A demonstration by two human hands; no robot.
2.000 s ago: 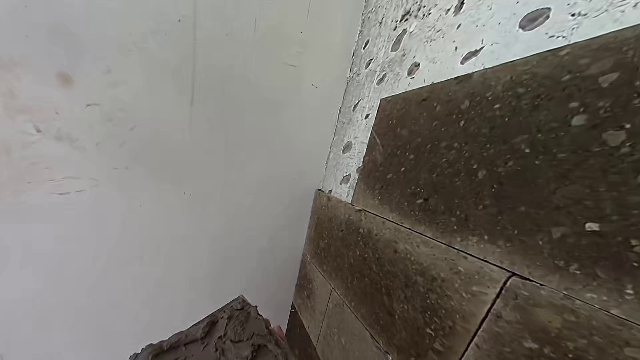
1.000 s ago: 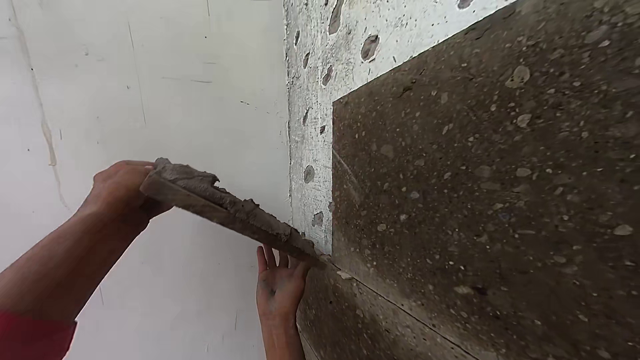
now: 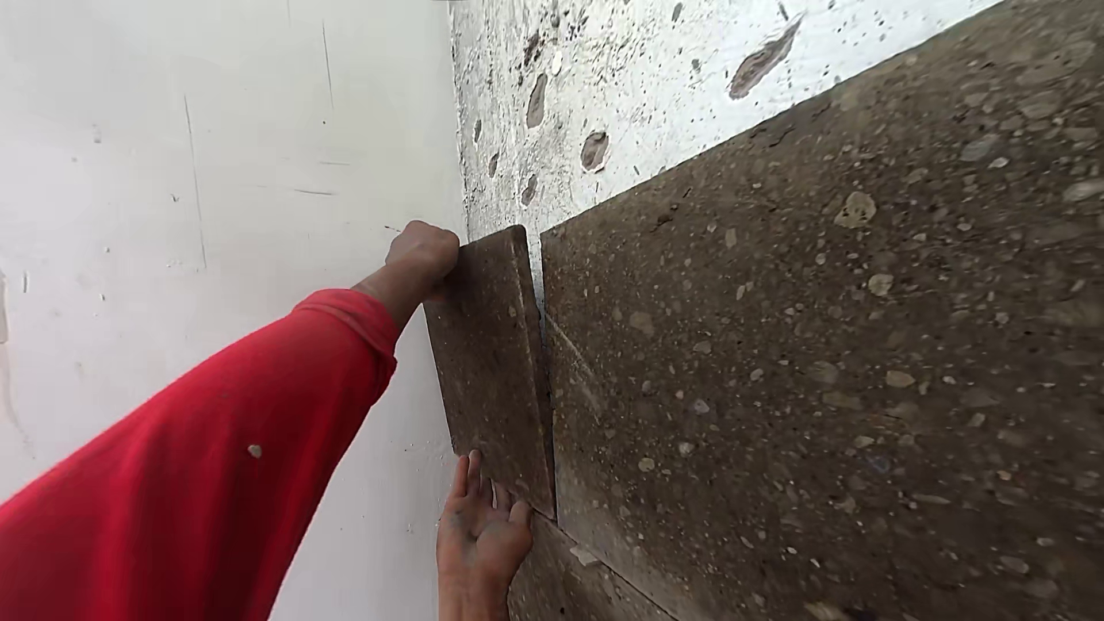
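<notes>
A narrow cut piece of brown speckled stone tile [image 3: 487, 362] stands tilted in the wall corner, left of a large fixed tile [image 3: 828, 328]. My left hand [image 3: 424, 257], its arm in a red sleeve, grips the piece by its upper left edge; the fingers behind it are hidden. Under the piece, my right hand [image 3: 485, 530] has its palm turned up and its fingers apart, the fingertips at the lower edge. A thin gap shows between the piece and the large tile. The mortar on its back is out of sight.
A smooth pale wall [image 3: 259, 155] rises on the left. Above the tiles is a white wall with chipped pits [image 3: 595, 151]. A lower course of tile [image 3: 565, 578] runs beneath, with a small chip of material [image 3: 584, 556] on the joint.
The cut piece, earlier slanted with grey mortar showing on it, has been turned upright beside the large tile, its brown face towards me. My left hand has moved right, towards the corner.
</notes>
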